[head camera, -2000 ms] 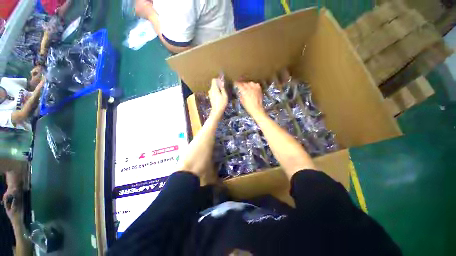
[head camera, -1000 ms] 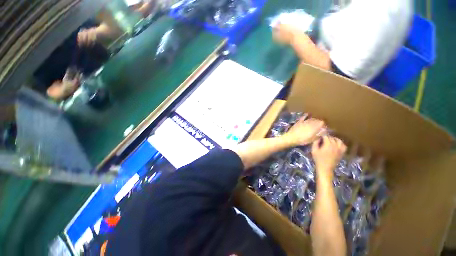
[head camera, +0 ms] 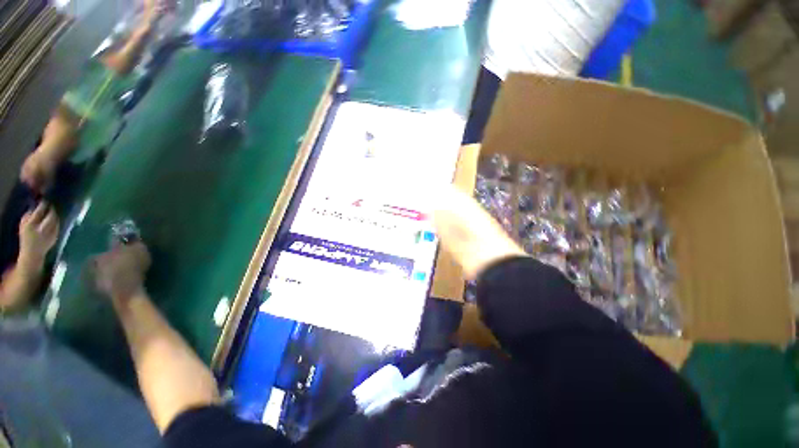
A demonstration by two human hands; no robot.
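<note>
My left hand (head camera: 121, 267) is over the green-topped line at the left, its fingers at a small shiny bagged product (head camera: 125, 231). Blur hides whether they grip it. My right hand (head camera: 448, 210) is over the printed white sheet, beside the carton's left side. It is washed out against the sheet, so its fingers cannot be made out. The open brown carton (head camera: 613, 122) stands at the right, flaps up. Rows of bagged products (head camera: 561, 227) with brown dividers between them fill its visible inside.
Another bagged item (head camera: 224, 101) lies on the green line (head camera: 188, 184). A blue bin (head camera: 350, 39) of bagged products is at the top. Another person's hands (head camera: 37, 229) are at the far left. A person in a white top (head camera: 543, 35) is behind the carton. Brown cardboard is at the upper right.
Both hands have left the carton's contents. My left hand has moved left onto the green line, my right hand left over the printed sheet. The view has turned.
</note>
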